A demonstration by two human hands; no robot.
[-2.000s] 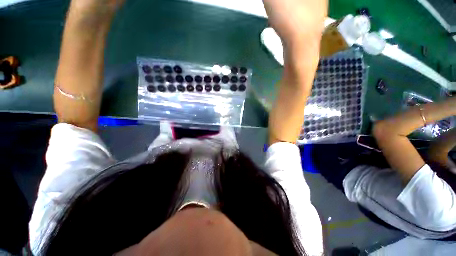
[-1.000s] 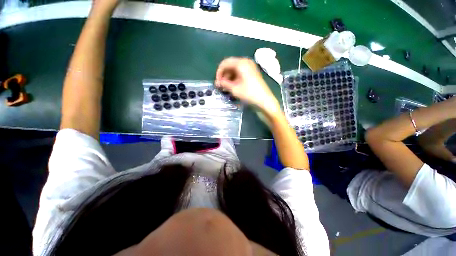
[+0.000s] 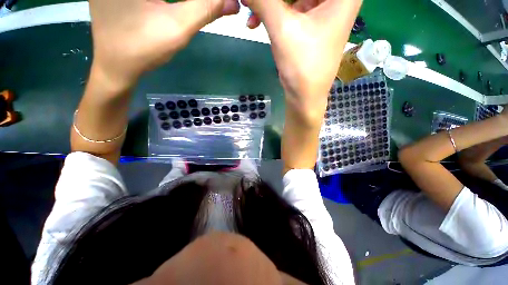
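My left hand point(image 3: 150, 33) and my right hand point(image 3: 303, 47) are raised at the top edge, fingertips almost touching, partly cut off by the edge. What lies between the fingertips is too small or hidden to tell. The small sticker sheet point(image 3: 195, 142) lies in front of me on the bench, below my hands, with rows of round black adhesive pieces point(image 3: 206, 111) along its far side. The large sticker sheet point(image 3: 356, 125) lies to the right, partly behind my right forearm, with a full grid of black dots.
An amber bottle point(image 3: 352, 64) with a white top stands beyond the large sheet, with a round white cap point(image 3: 395, 67) beside it. An orange tool point(image 3: 6, 107) is at the far left. Small black units point(image 3: 440, 58) sit on the green conveyor. Another person's arm point(image 3: 445, 147) is at the right.
My right hand has moved from the small sheet up to the top edge. My left hand has come into view and the two hands are now together.
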